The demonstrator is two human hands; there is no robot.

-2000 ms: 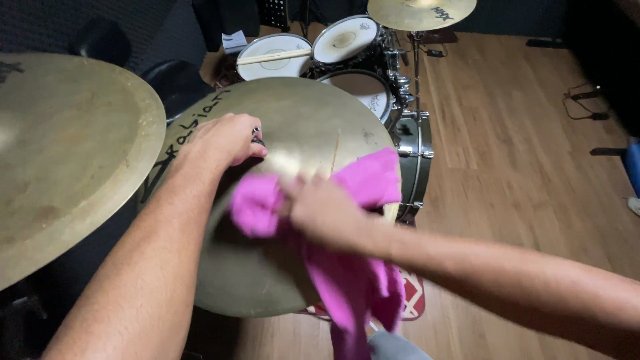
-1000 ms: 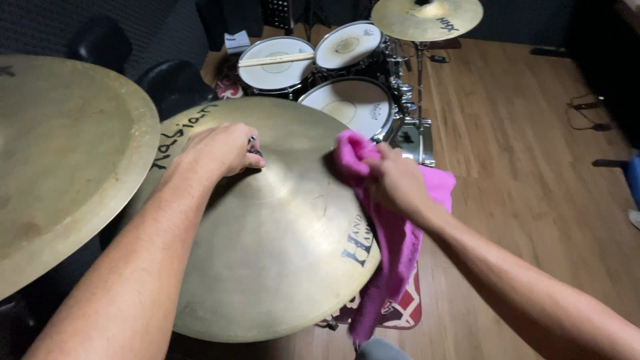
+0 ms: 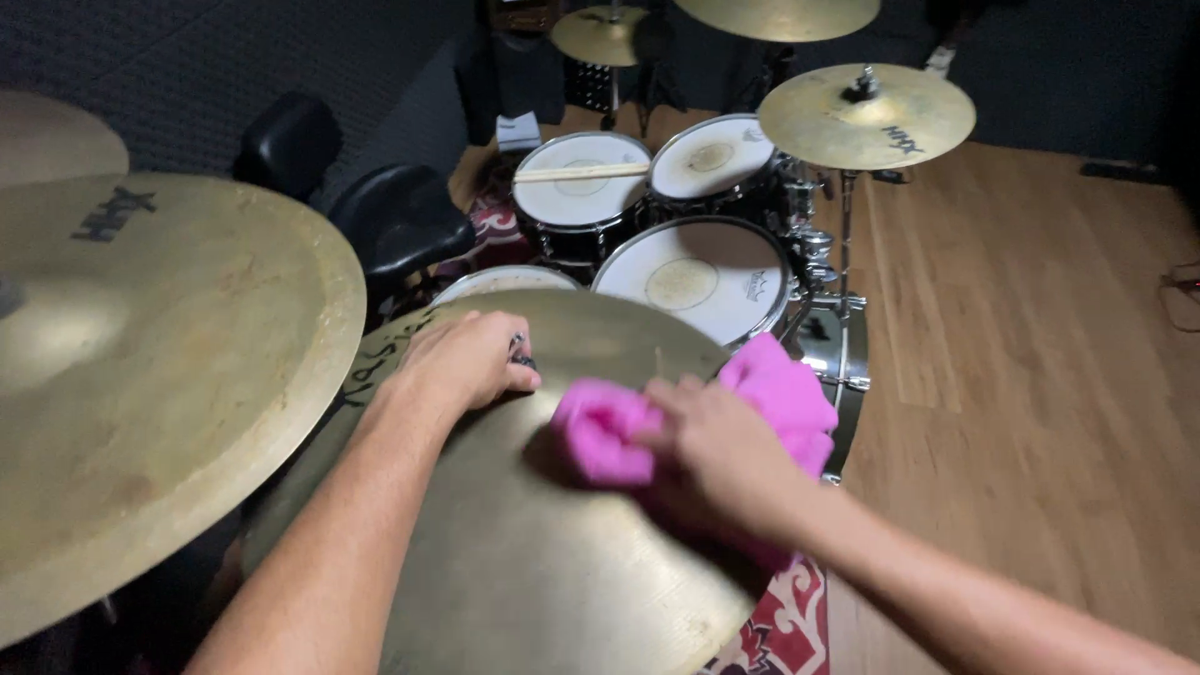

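A large bronze cymbal (image 3: 525, 562) lies tilted in front of me, with dark lettering near its upper left edge. My left hand (image 3: 473, 361) grips the fitting at the cymbal's centre, which the fingers mostly hide. In my right hand (image 3: 717, 436) is a bunched pink cloth (image 3: 609, 431), resting on the cymbal right of its centre; the hand is blurred. Part of the cloth spreads behind the fingers towards the cymbal's right edge.
Another big cymbal (image 3: 187, 347) overlaps the left side. Beyond are a snare drum (image 3: 581, 178) bearing drumsticks (image 3: 581, 173), two toms (image 3: 694, 281), a smaller cymbal (image 3: 867, 117) on a stand and a black drum seat (image 3: 398, 220). A patterned red rug (image 3: 787, 619) shows below right.
My right hand has moved with the pink cloth from the cymbal's right edge back towards its centre. My left hand stays at the centre. The view has tilted up.
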